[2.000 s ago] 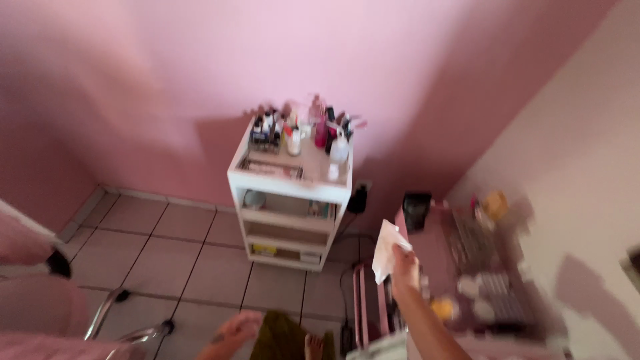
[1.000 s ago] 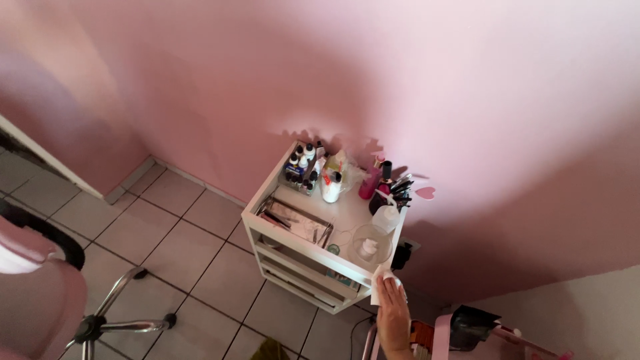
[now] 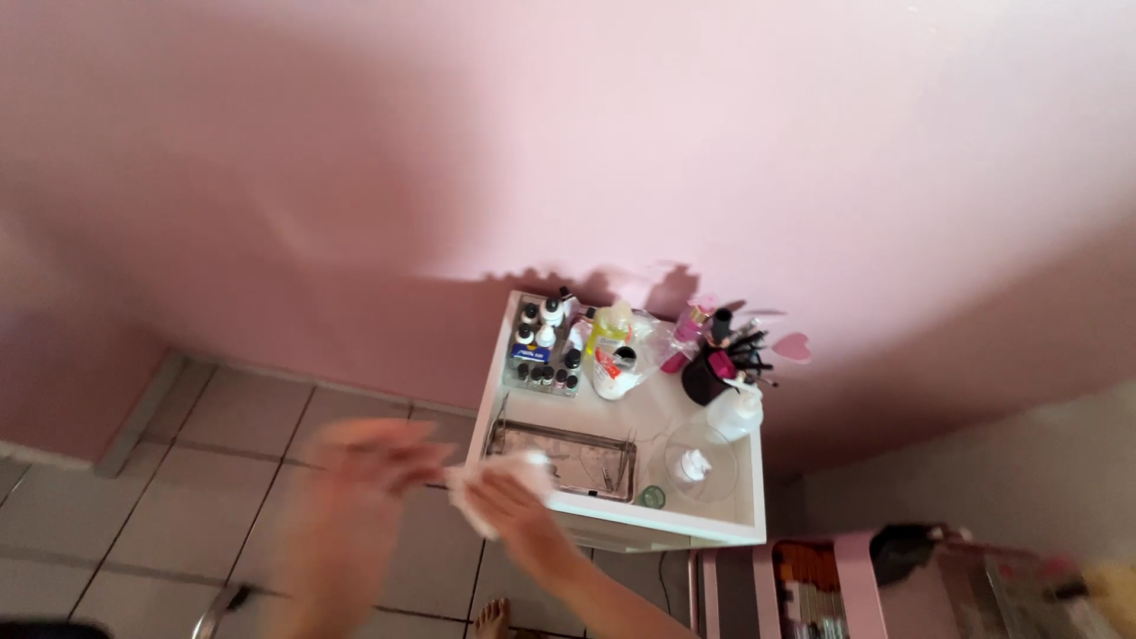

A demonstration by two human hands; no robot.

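My right hand (image 3: 510,506) holds a white cloth or wipe (image 3: 506,475) at the front left corner of a white cart (image 3: 657,524). Just left of it, blurred by motion, is my left hand (image 3: 382,453); its fingers reach toward the cloth's edge, and whether they grip it is unclear. Behind my right hand, a shallow metal-edged tray (image 3: 568,453) with thin tools lies on the cart top. Beside the tray are a small green glass (image 3: 652,497) and a clear round bowl (image 3: 697,466) with something white inside.
On the cart stand a clear organizer of small bottles (image 3: 543,355), a white bottle with a red label (image 3: 612,373), a pump bottle (image 3: 735,413) and a black cup of brushes (image 3: 707,377). A pink shelf unit (image 3: 856,577) is at lower right. A chair leg (image 3: 213,612) shows at lower left.
My right hand has moved with the cloth from the cart's right front corner to its left front. My left hand, out of view one second ago, is now beside it.
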